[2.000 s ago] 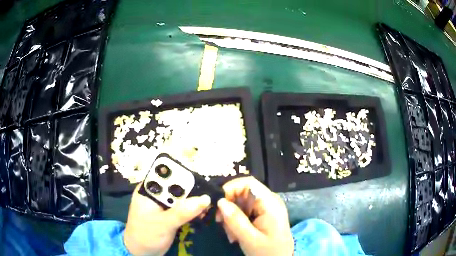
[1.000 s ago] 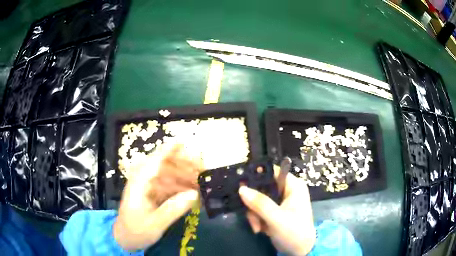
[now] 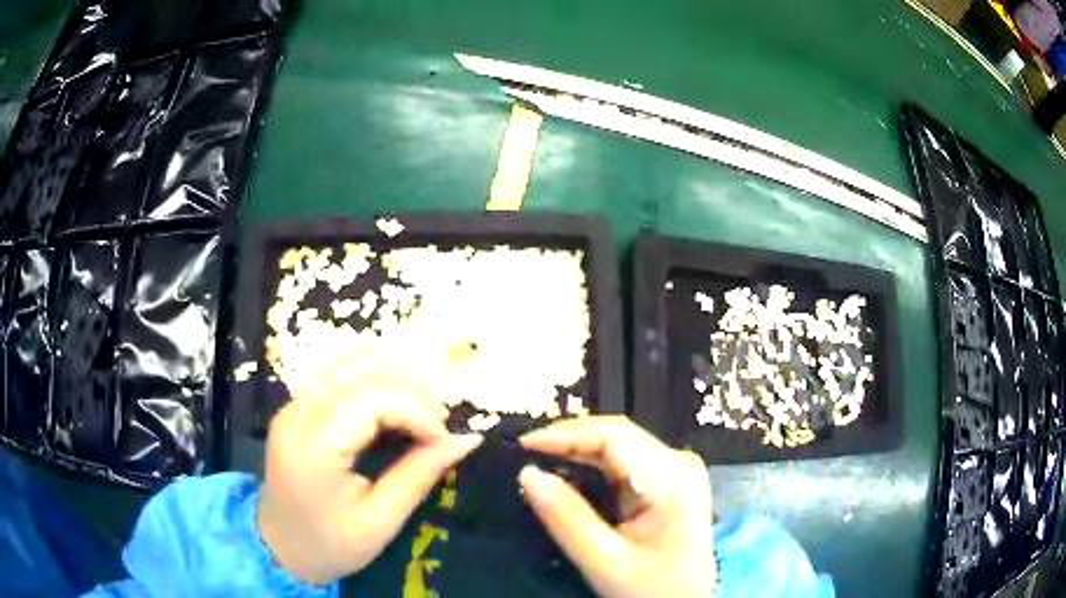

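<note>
A black housing [image 3: 497,496] is between my hands, in front of the left parts tray; its outline is dark and hard to make out. My right hand [image 3: 637,496] grips it at the right with thumb and bent fingers. My left hand [image 3: 351,473] is at its upper left, thumb and index fingertips pinched close together; whether they hold a tiny piece or the housing's edge cannot be told. No tweezers can be made out. The left parts tray [image 3: 602,339] is densely filled with cream-white pieces. The right parts tray [image 3: 649,350] holds sparser white pieces.
Glossy black compartment trays lie at the far left [image 3: 175,175] and far right [image 3: 964,269]. Two long white strips [image 3: 701,134] and a yellow tape strip [image 3: 514,158] are behind the parts trays. More yellow tape [image 3: 422,561] lies near my left wrist. Light-blue sleeves show at the bottom.
The ringed-lens face seen earliest is out of sight. Since the middle frame, my left hand has gone from blurred and spread to pinched, and the housing has turned and sits lower.
</note>
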